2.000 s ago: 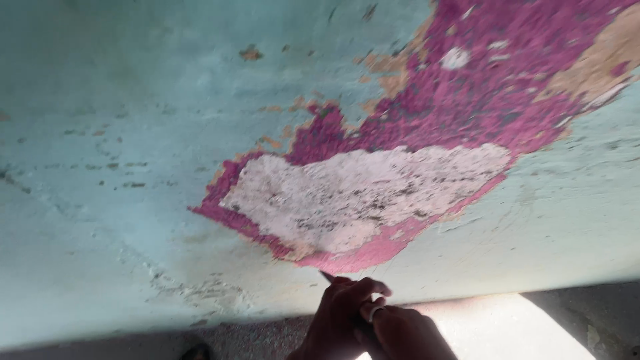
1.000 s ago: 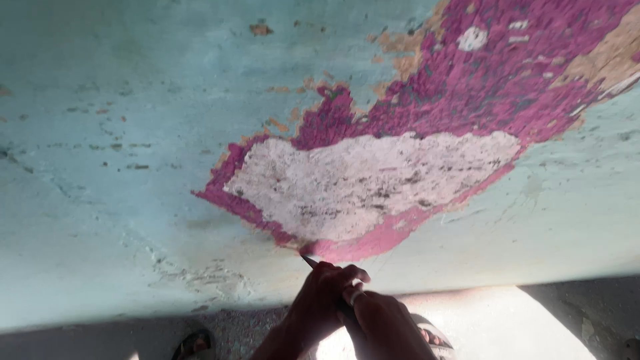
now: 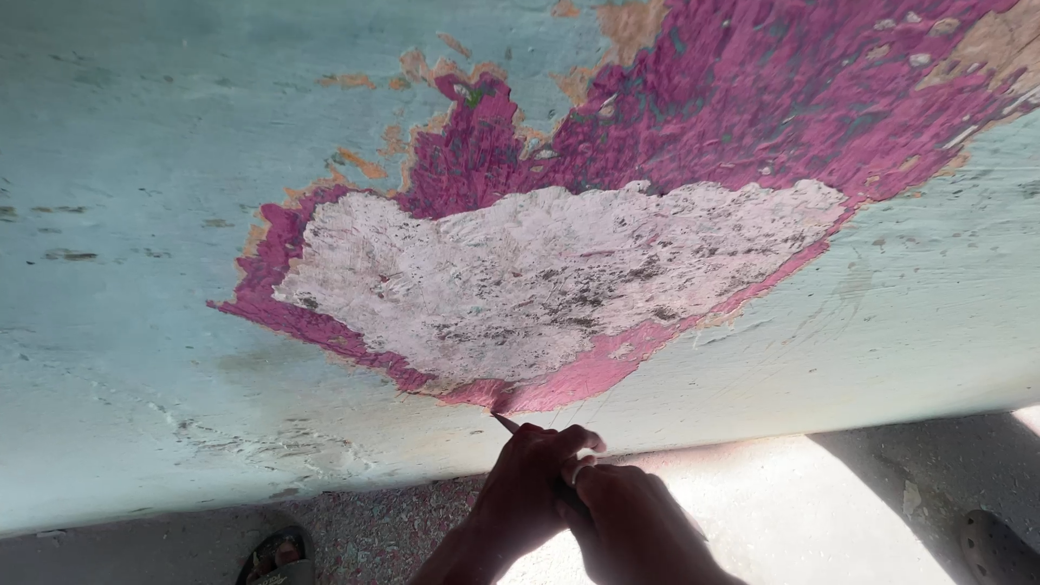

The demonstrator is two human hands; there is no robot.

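Both hands grip one pointed scraping tool (image 3: pixel 505 422), its dark tip touching the wall at the lower edge of the pink patch. My left hand (image 3: pixel 528 479) closes around it near the tip, while my right hand (image 3: pixel 621 504) holds the dark rear part just behind. Most of the tool is hidden by the fingers. On the pale blue-green painted wall (image 3: pixel 146 284), a magenta paint layer (image 3: pixel 731 106) lies exposed with ragged tan edges. Inside it shows a rough whitish plaster area (image 3: pixel 528 276) with dark specks.
Paint flakes (image 3: pixel 366 528) litter the floor along the wall's foot. A sandaled foot (image 3: pixel 280 556) is at the lower left, and a clog-type shoe (image 3: pixel 995 544) at the lower right. Bright sunlight falls on the floor (image 3: pixel 780 504) beside my right hand.
The tool's tip has shifted left along the lower edge of the pink patch since the earliest frame. Both hands keep their hold. The view has shifted a little.
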